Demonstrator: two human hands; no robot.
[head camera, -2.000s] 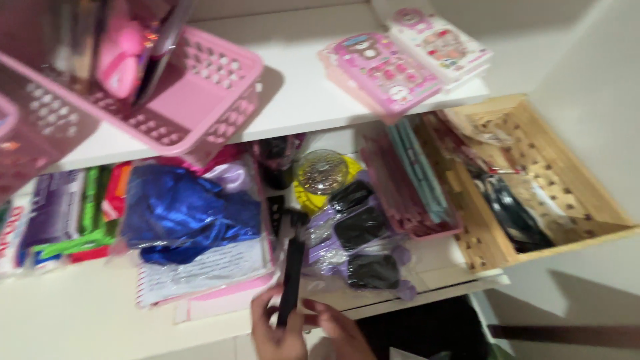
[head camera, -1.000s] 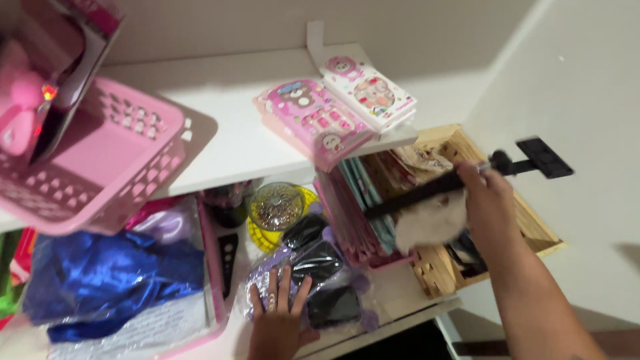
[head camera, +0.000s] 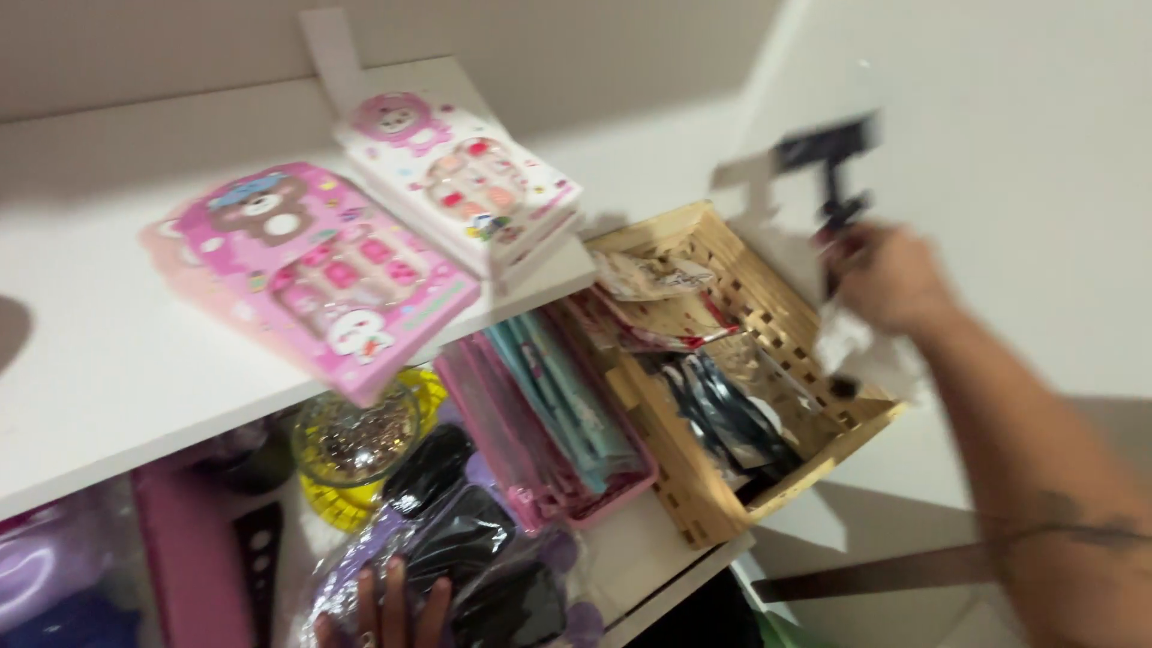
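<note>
Upper right, my right hand (head camera: 891, 274) grips a black holder-like device (head camera: 837, 171) with a flat rectangular head, held beside a pale wall. Something whitish hangs below that hand, too blurred to name. At the bottom, my left hand (head camera: 387, 607) lies with spread fingers on clear plastic packaging around black and purple items (head camera: 468, 535). Right of that packaging stands a pink bin (head camera: 643, 481) of pink and teal packets. A woven wooden basket (head camera: 693, 495) with dark and white packets (head camera: 729, 418) sits between the bin and my right hand.
A white shelf (head camera: 90, 360) bears pink (head camera: 333, 261) and white (head camera: 459, 171) boxes of press-on nails, overhanging the lower items. Below its edge are a glass bowl of small shiny pieces (head camera: 360, 436), a yellow item (head camera: 333, 504) and a pink tray edge (head camera: 193, 558).
Two seconds ago the black device was low, near both hands. My right hand has carried it over the basket to the wall side. My left hand has come to rest on the packaging. The view has shifted right.
</note>
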